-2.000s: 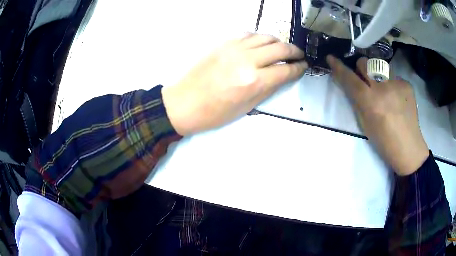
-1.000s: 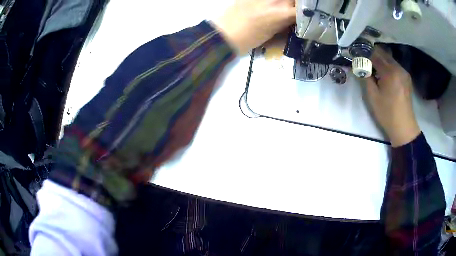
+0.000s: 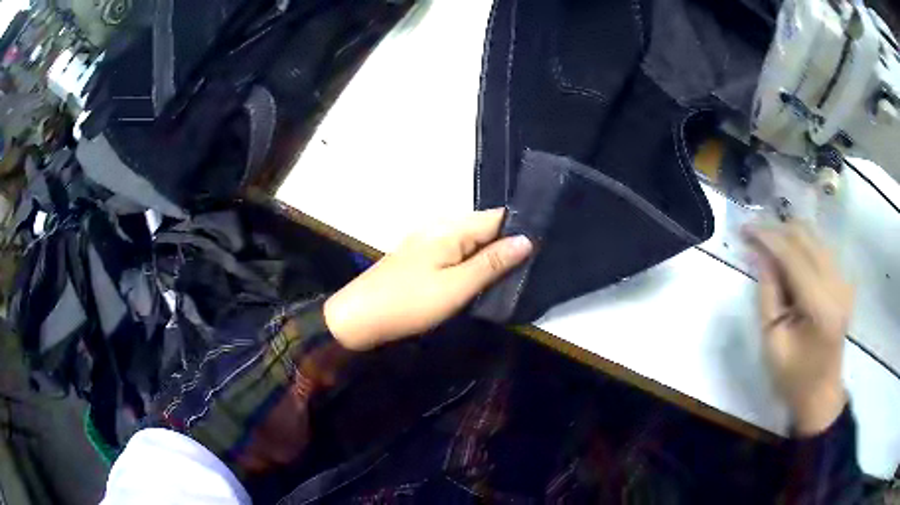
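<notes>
A large black garment [image 3: 602,128] with pale stitch lines lies on the white table, left of the machine head. Its near corner is folded over and shows a greyer edge band [image 3: 533,207]. My left hand [image 3: 424,281] pinches this band between thumb and fingers at the table's front edge. My right hand [image 3: 801,306] is raised over the table below the machine head, blurred, with its fingers loosely bent. I see nothing in it, but its palm side is partly hidden.
The white sewing machine head [image 3: 829,79] stands at the upper right. A large heap of black and grey cloth [image 3: 168,266] fills the left side. The white table [image 3: 365,148] has a brown front edge. Dark cloth and plaid fabric show below it.
The view has swung left. My left hand has come from beside the machine head to the front edge, drawing the garment out onto the table. My right hand has come away from behind the tension knob.
</notes>
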